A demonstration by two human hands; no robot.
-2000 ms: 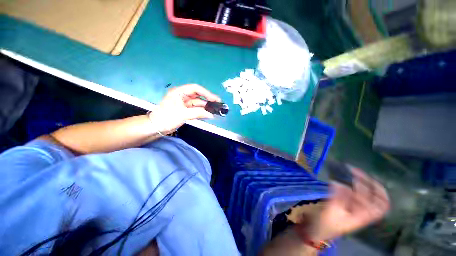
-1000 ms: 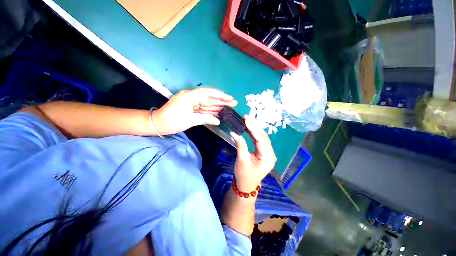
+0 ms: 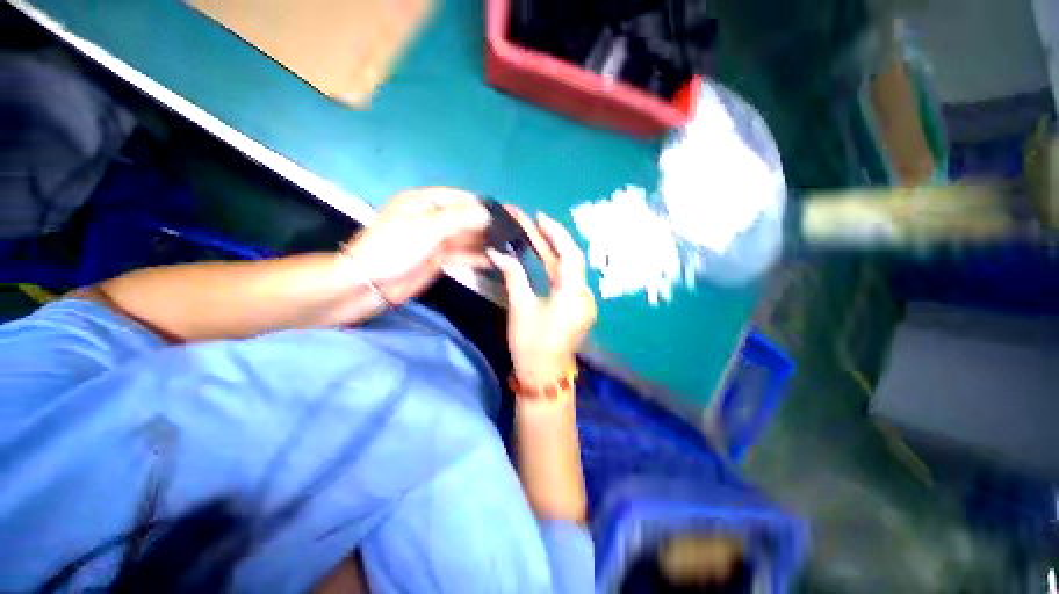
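My left hand [image 3: 412, 246] and my right hand [image 3: 548, 296] meet at the bench's metal edge. Both hold one short black housing [image 3: 506, 230] between their fingertips. The frame is blurred, and fingers cover much of the housing, so its ends cannot be made out. A loose pile of small white pieces [image 3: 631, 244] lies on the green bench just right of my hands. A clear plastic bag of white pieces [image 3: 722, 183] touches the pile's far right side.
A red bin [image 3: 581, 95] with black housings stands beyond the pile. A cardboard sheet [image 3: 337, 46] lies at the upper left of the bench. A blue crate [image 3: 697, 511] with dark contents is below right. A tape-wrapped bar [image 3: 900, 217] is beyond the bench end.
My right hand came in from over the blue crate at the lower right and took hold of the black housing with my left. Since then both hands remain together on it; the view has shifted.
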